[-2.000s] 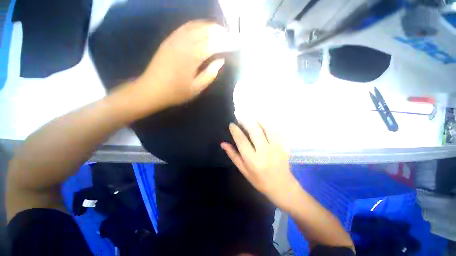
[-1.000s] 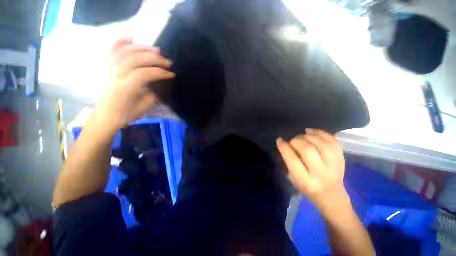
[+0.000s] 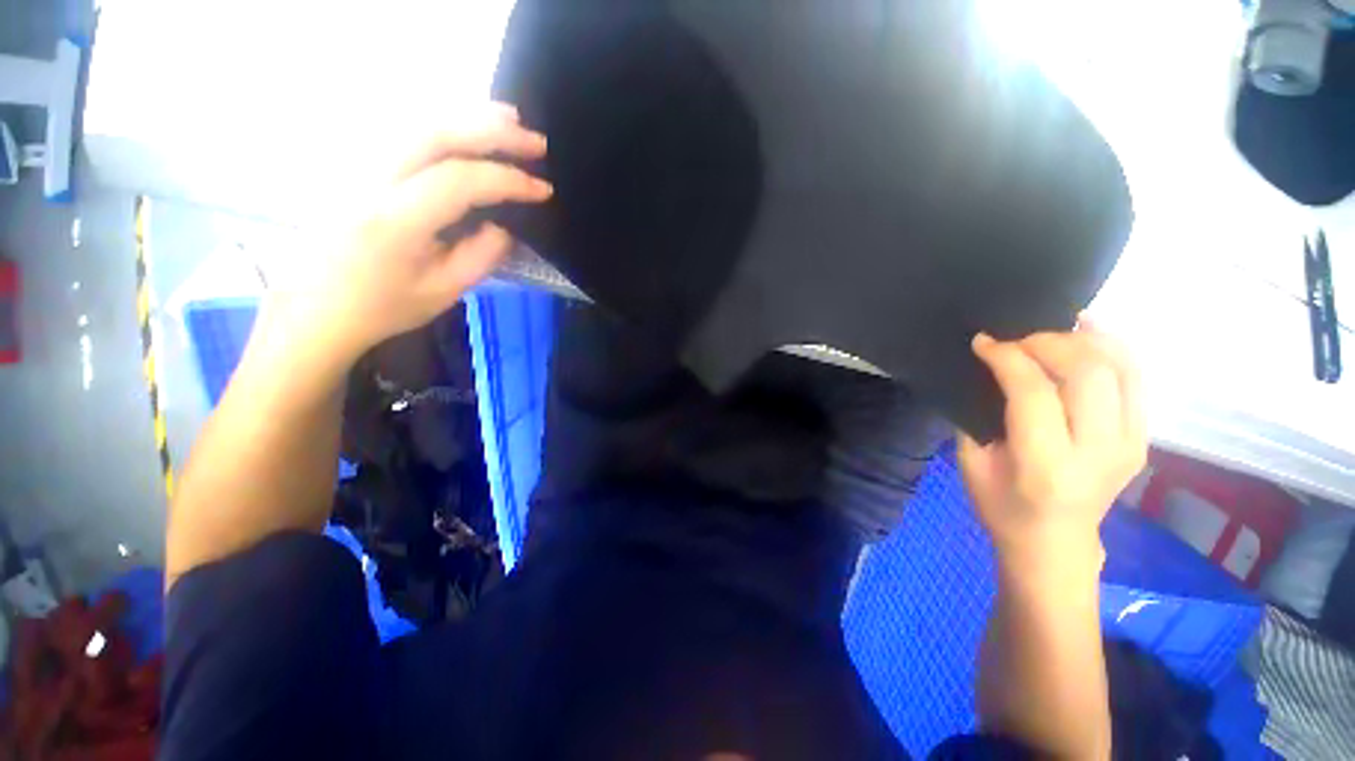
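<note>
A large dark fabric panel (image 3: 892, 193) spans between my hands over the front table edge. A blacker rounded piece (image 3: 639, 164) lies on or is joined to its left part; I cannot tell which. My left hand (image 3: 453, 223) pinches the left edge of the black part. My right hand (image 3: 1058, 409) grips the panel's lower right corner, thumb below and fingers on top. The panel's lower edge curves above my lap. The needle area is not visible.
Black thread snips (image 3: 1323, 308) and a dark cut piece (image 3: 1300, 127) lie on the white table (image 3: 1189, 283) at right. Blue crates stand below, one with dark cloth at left (image 3: 505, 431) and one at right (image 3: 929, 610). Reddish cloth (image 3: 86, 684) lies at lower left.
The panel has come off the lit machine area toward me and now shows a greyer face. My hands have moved apart, each at an edge. The view has shifted, so the snips appear farther right.
</note>
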